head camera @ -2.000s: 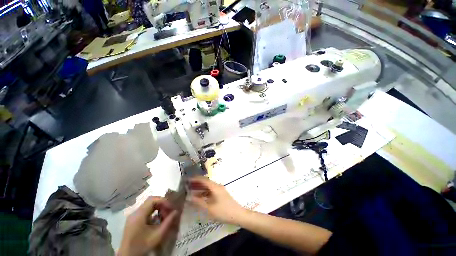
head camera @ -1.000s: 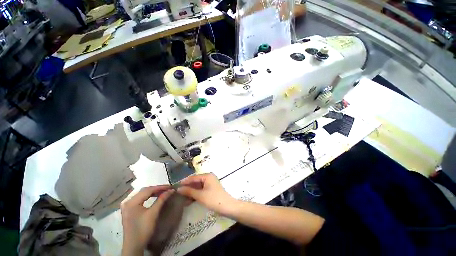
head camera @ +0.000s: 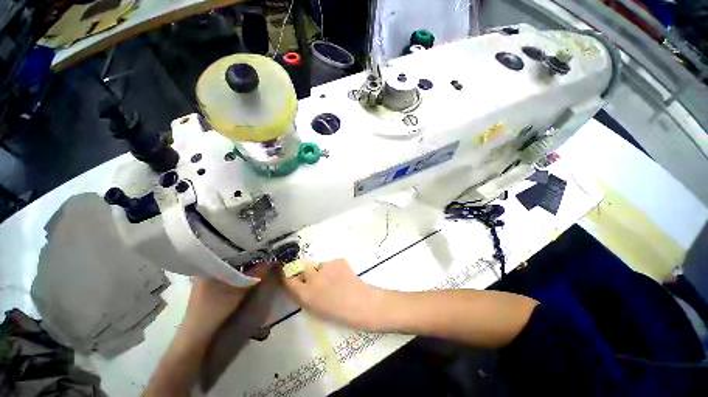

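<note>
A grey-brown fabric piece (head camera: 237, 337) lies on the white table below the machine head, its upper end between my hands. My left hand (head camera: 217, 288) is at the piece's left side, its fingertips hidden under the head of the white sewing machine (head camera: 326, 182). My right hand (head camera: 330, 291) is at the upper right of the piece, fingers bent beside the small yellow part (head camera: 294, 268). The needle and presser foot are hidden by the head and fingers. The right fingertips' hold on the piece is hard to see.
A fanned pale grey stack of cut panels (head camera: 93, 271) lies left of the head. A crumpled darker pile (head camera: 39, 360) is at lower left. Black cord (head camera: 495, 225) and dark scraps (head camera: 543, 192) lie right, by the arm. A yellow-white spool (head camera: 248, 105) stands on top.
The view has moved closer to the machine. Both hands and the fabric piece have moved from in front of the head to under it. The piece now lies lower and flatter on the table.
</note>
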